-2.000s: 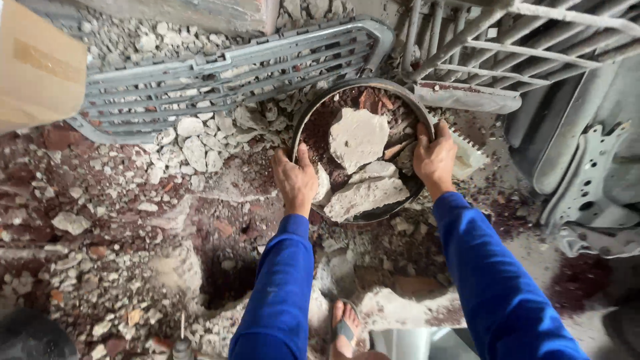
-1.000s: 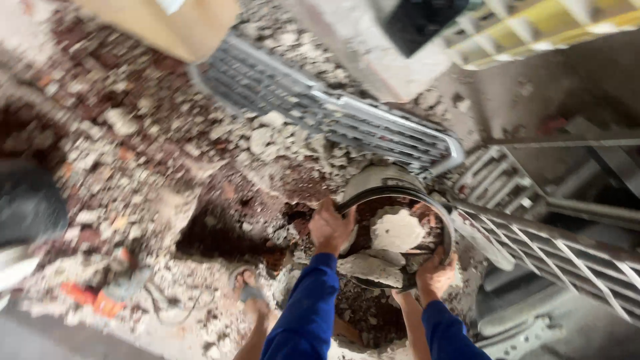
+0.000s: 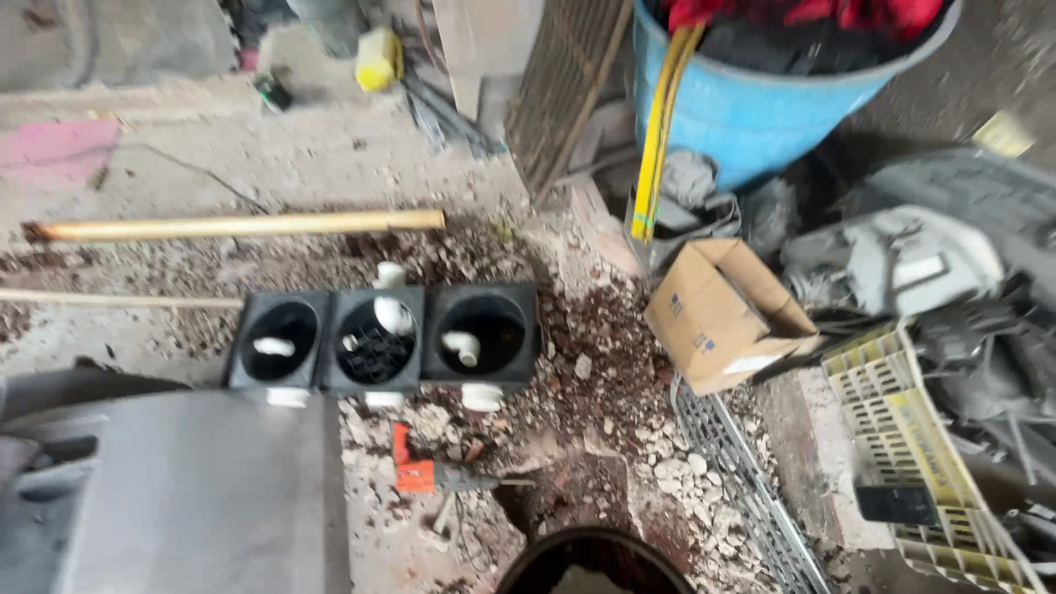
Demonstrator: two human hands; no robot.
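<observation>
At the bottom edge of the head view is the dark rim of a bucket (image 3: pixel 596 540), cut off by the frame, with a pale chunk of rubble (image 3: pixel 582 580) inside. Neither of my hands is visible. Up and to the left of the bucket, an orange and grey power drill (image 3: pixel 433 476) lies on the floor, its bit pointing right toward a dug-out hollow. Beyond the drill stand several joined black square boxes (image 3: pixel 478 334) with round openings and white pipe fittings.
An open cardboard box (image 3: pixel 709 322) and a grey plastic grille (image 3: pixel 751 487) lie to the right. Behind them stands a blue barrel (image 3: pixel 767 115). A yellow slatted panel (image 3: pixel 899 437) is at far right, a grey metal sheet (image 3: pixel 206 487) at lower left, and a wooden pole (image 3: pixel 247 224) beyond the boxes.
The view has swung strongly left and up. Both hands, earlier on the bucket's rim, are out of frame, and the bucket shows only at the bottom edge.
</observation>
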